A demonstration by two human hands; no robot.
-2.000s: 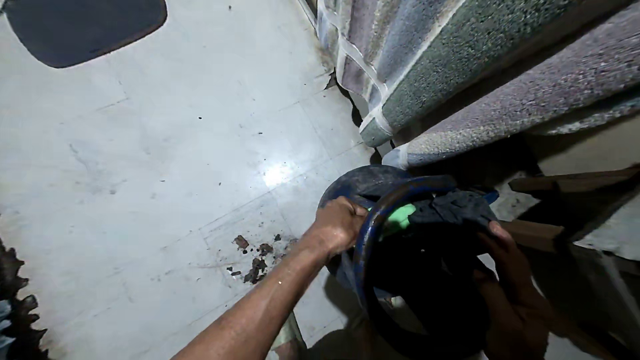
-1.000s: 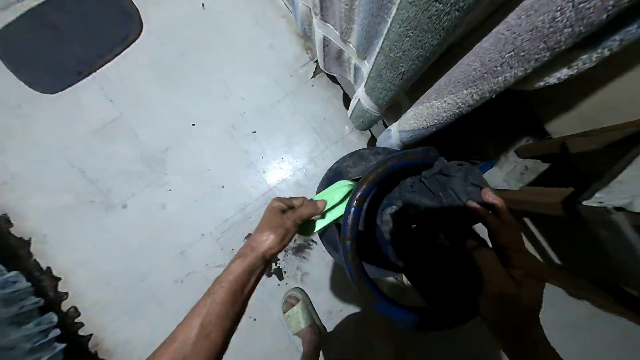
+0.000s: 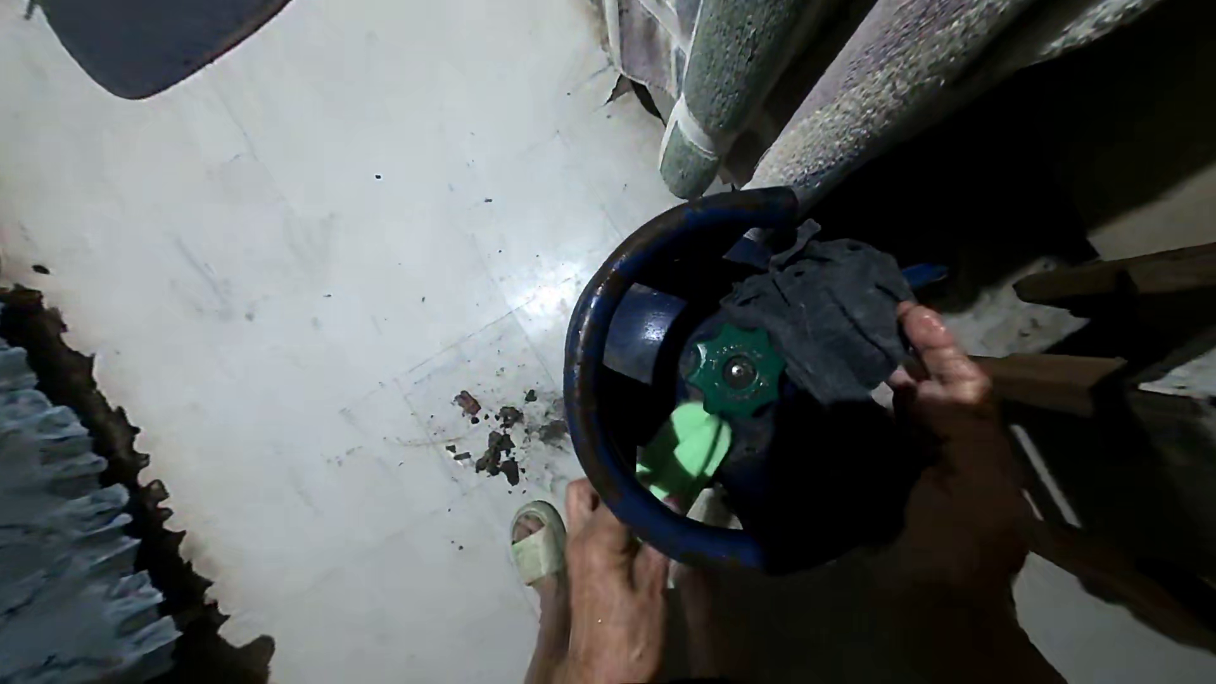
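Observation:
A blue gas cylinder with a rusty ring-shaped collar [image 3: 594, 380] stands at the middle right, seen from above. Its green valve handwheel [image 3: 739, 370] shows inside the collar. My left hand [image 3: 613, 579] is at the collar's near-left side, gripping a bright green flat piece [image 3: 689, 446] whose far end lies inside the ring beside the handwheel; its material is unclear. With my right hand [image 3: 936, 370] I pinch a dark grey cloth [image 3: 831, 313] that drapes over the right side of the cylinder top. Deep shadow hides the lower right of the cylinder and part of my right hand.
Dark crumbled debris [image 3: 499, 451] lies on the pale floor left of the cylinder. Patterned fabric [image 3: 741, 85] hangs at the top, wooden pieces [image 3: 1064, 380] are at right, and ruffled cloth [image 3: 57, 513] is at lower left. A dark mat [image 3: 157, 38] and my sandalled foot [image 3: 537, 546] also show.
My left hand has moved from the collar's left outer side to its near side, and the green piece now reaches inside the ring. The handwheel has come into sight. My right hand keeps the cloth.

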